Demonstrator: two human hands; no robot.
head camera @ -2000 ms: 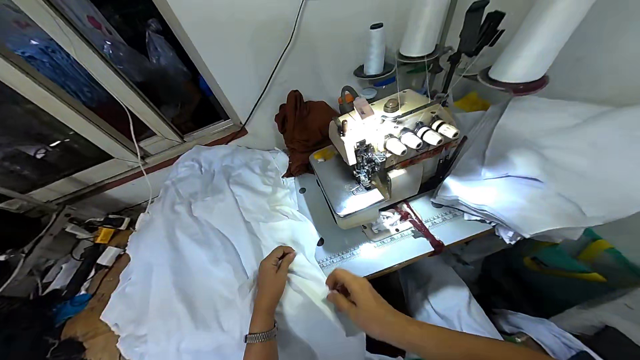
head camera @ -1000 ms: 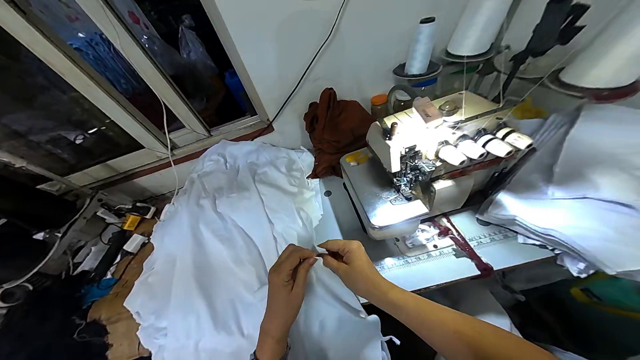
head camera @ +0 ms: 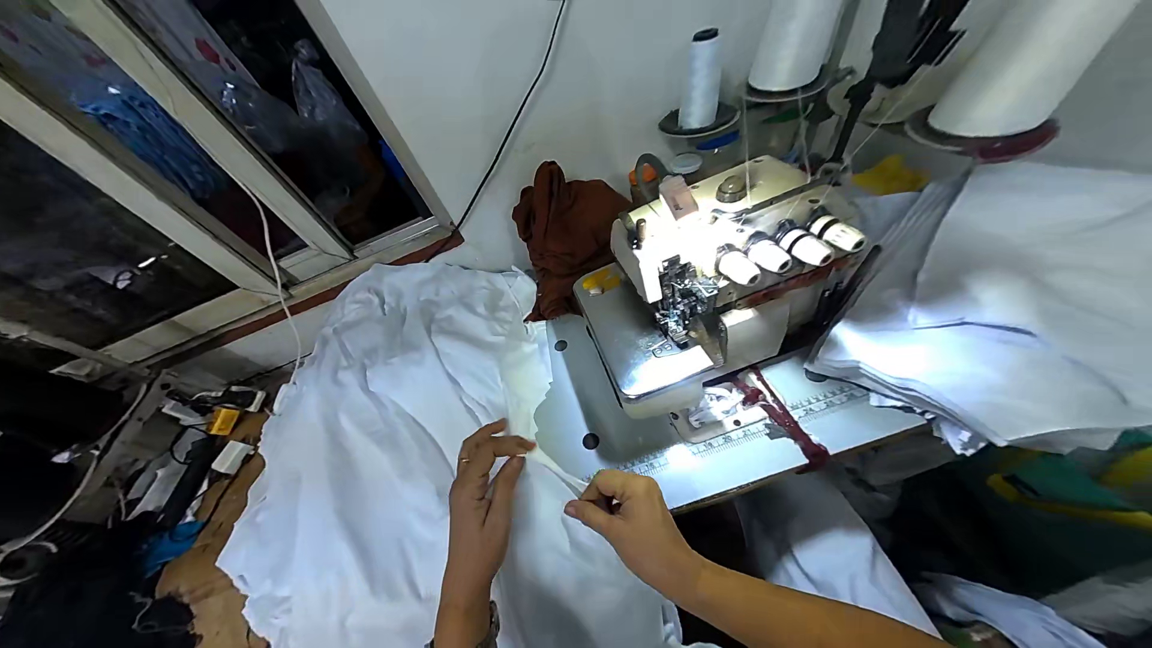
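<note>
White fabric is heaped over the left part of the sewing table and hangs past its front edge. My left hand pinches the edge of this cloth between thumb and fingers; a ring and part of a metal wristband show. To its right my right hand has its thumb and index finger closed on the same edge, with a short stretch of cloth between the two hands. Behind and to the right of my hands stands an overlock sewing machine, its lamp lit.
Brown cloth lies behind the machine's left side. A stack of white fabric pieces is at right. Thread cones stand at the back. A measuring tape runs along the table front. Power plugs lie at left, beneath a window.
My hands, together on the cloth edge one second ago, are now apart with a stretch of the edge between them. The view has shifted.
</note>
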